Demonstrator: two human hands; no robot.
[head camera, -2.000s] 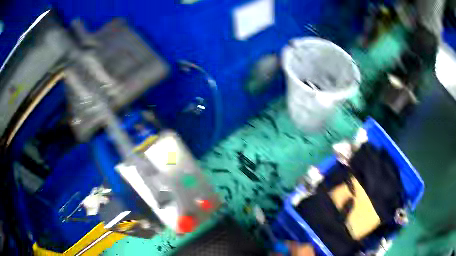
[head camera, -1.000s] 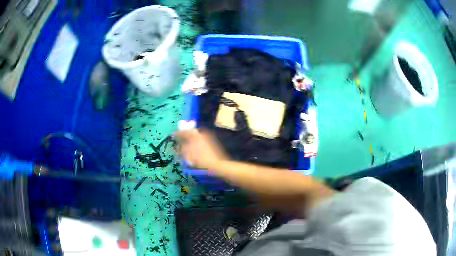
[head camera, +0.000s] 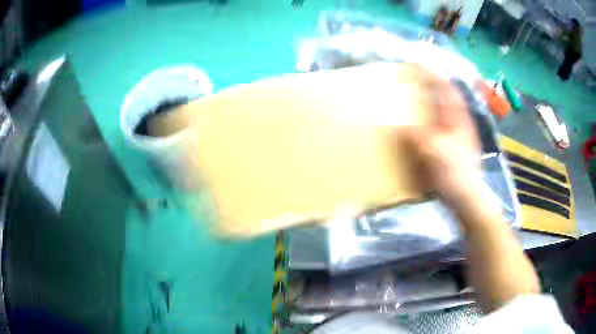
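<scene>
A tan cardboard sheet (head camera: 294, 153), blurred by motion, fills the middle of the view. My right hand (head camera: 441, 140) grips it at its right end, with the forearm coming from the lower right. A blurred tan patch at the sheet's left end may be fingers of my left hand; I cannot tell, and no left arm shows. Dark rubber strips (head camera: 539, 184) lie in rows on another cardboard sheet (head camera: 547, 224) on the grey table at the right. Clear plastic film (head camera: 392, 236) shows below and behind the held sheet.
A white bucket (head camera: 166, 77) with black contents stands on the green floor at the left, partly behind the sheet. An orange tool (head camera: 495, 100), a green-handled tool (head camera: 511, 94) and a white glove (head camera: 552, 125) lie on the table. A person (head camera: 572, 49) stands far right.
The view has swung from the blue crate and press to the table. My right hand, empty-looking over the crate's edge before, now holds a large cardboard sheet.
</scene>
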